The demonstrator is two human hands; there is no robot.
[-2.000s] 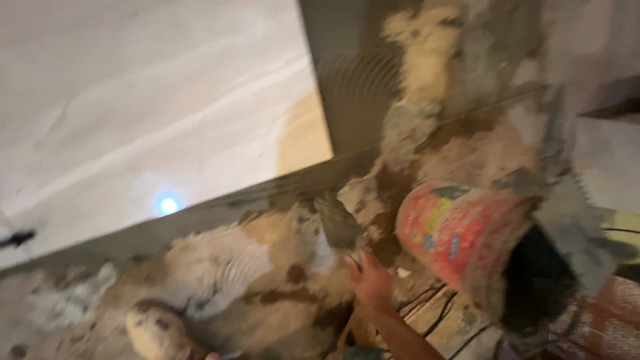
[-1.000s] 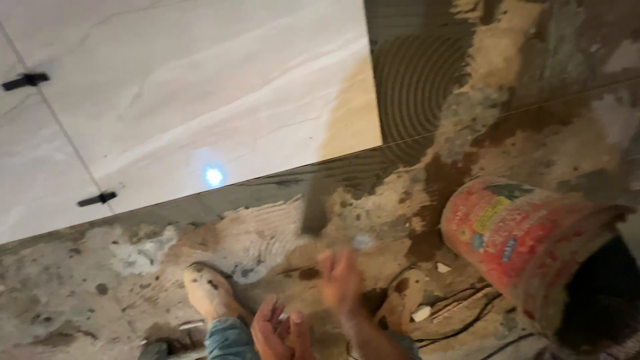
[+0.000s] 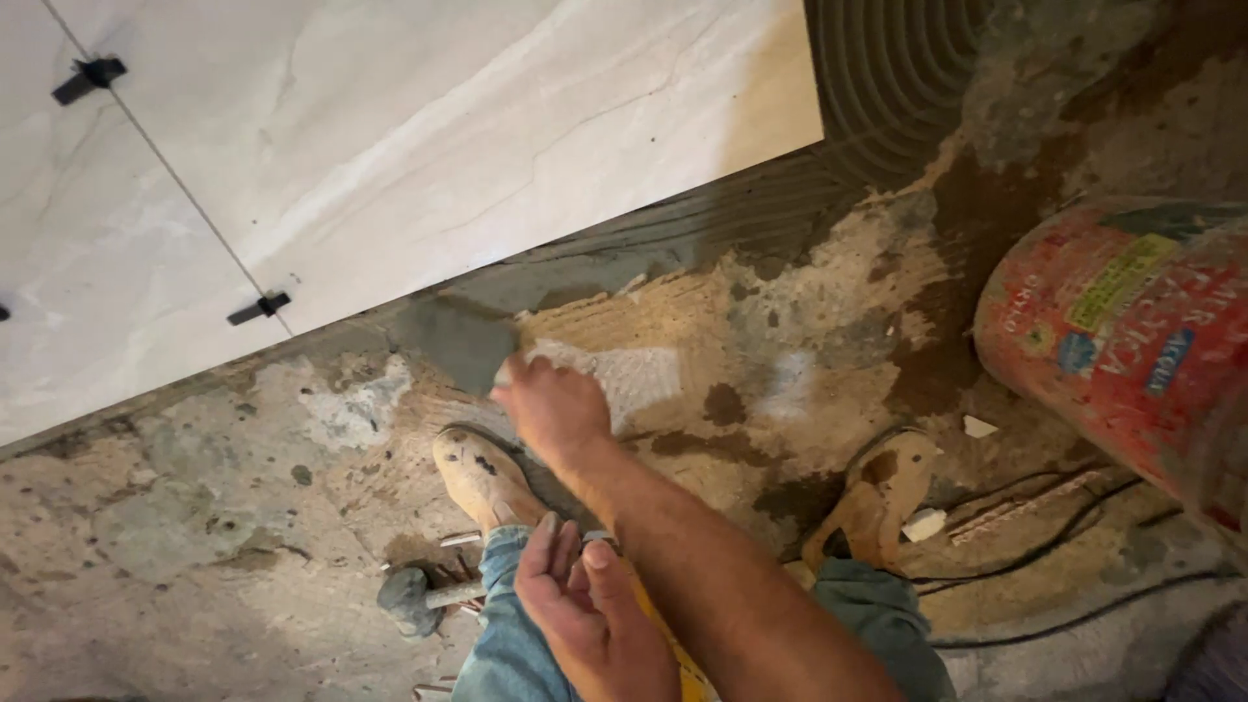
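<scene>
My right hand (image 3: 561, 405) grips the handle of a trowel (image 3: 456, 341), whose grey blade lies against the strip of mortar just below the edge of a large marble-look tile (image 3: 507, 127). Grey adhesive mortar (image 3: 624, 239) runs along that edge, and combed ridges of it (image 3: 892, 78) show beyond the tile's right side. My left hand (image 3: 595, 604) is held palm up with fingers loosely curled, nothing seen in it, below my right forearm. Black clips (image 3: 259, 308) straddle the joint between two tiles.
A red bucket (image 3: 1111, 322), smeared and bearing writing, lies on its side at the right. Dark cables (image 3: 1053, 546) run beside my shoe (image 3: 882, 487). A mallet (image 3: 409, 602) lies near my other shoe (image 3: 483, 478). A tile chip (image 3: 978, 426) is on the rough floor.
My right hand has moved left along the tile's lower edge with the trowel. My left hand, not plainly seen at first, stays low near my knee. The view has shifted.
</scene>
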